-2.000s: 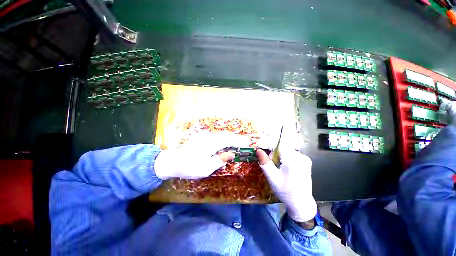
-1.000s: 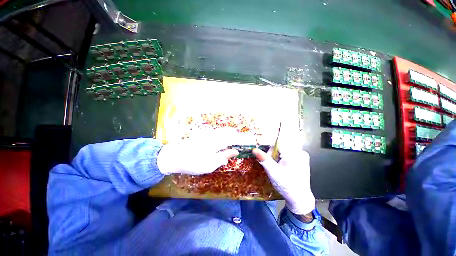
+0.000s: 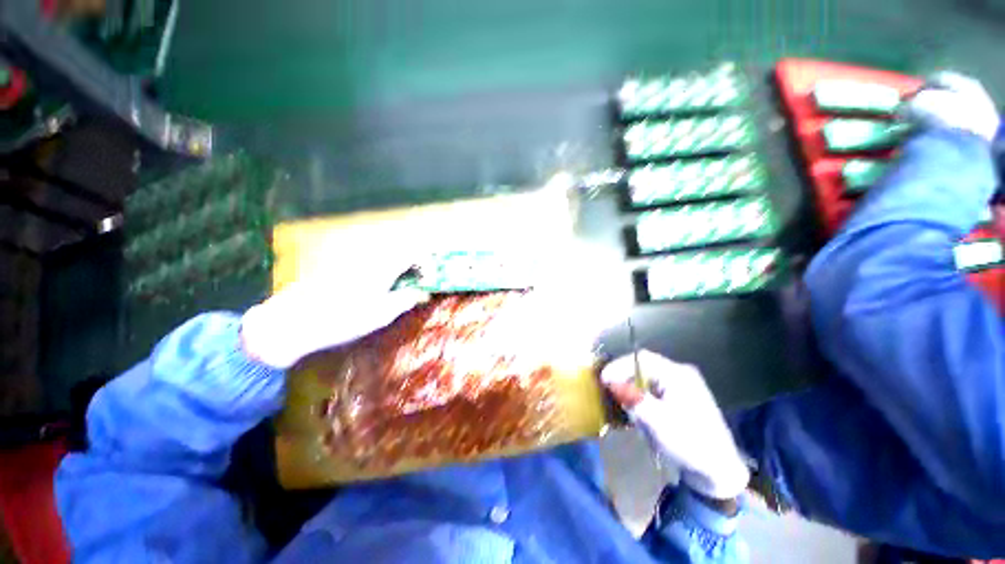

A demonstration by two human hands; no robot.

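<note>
My left hand (image 3: 331,317), white-gloved, grips the left end of a green PCB panel (image 3: 474,271) above the yellow work board (image 3: 441,469). My right hand (image 3: 674,410), white-gloved with a bare-looking fingertip, is at the board's lower right corner, away from the panel. It holds a thin pointed tool (image 3: 636,358), upright and blurred. Red-brown shiny bits (image 3: 441,386) cover the middle and lower part of the board. The board's upper part glares white.
Left-hand panels (image 3: 193,229) lie in blurred rows. Right-hand panels (image 3: 705,224) lie in several rows right of the board. Beyond is a red pallet (image 3: 810,138) with panels. A neighbour's gloved hand (image 3: 957,105) and blue sleeve (image 3: 909,253) reach over it.
The view has shifted and turned. My right hand has let go of the panel and moved right and down with the tool. My left hand alone holds the panel. The neighbour's hand now shows.
</note>
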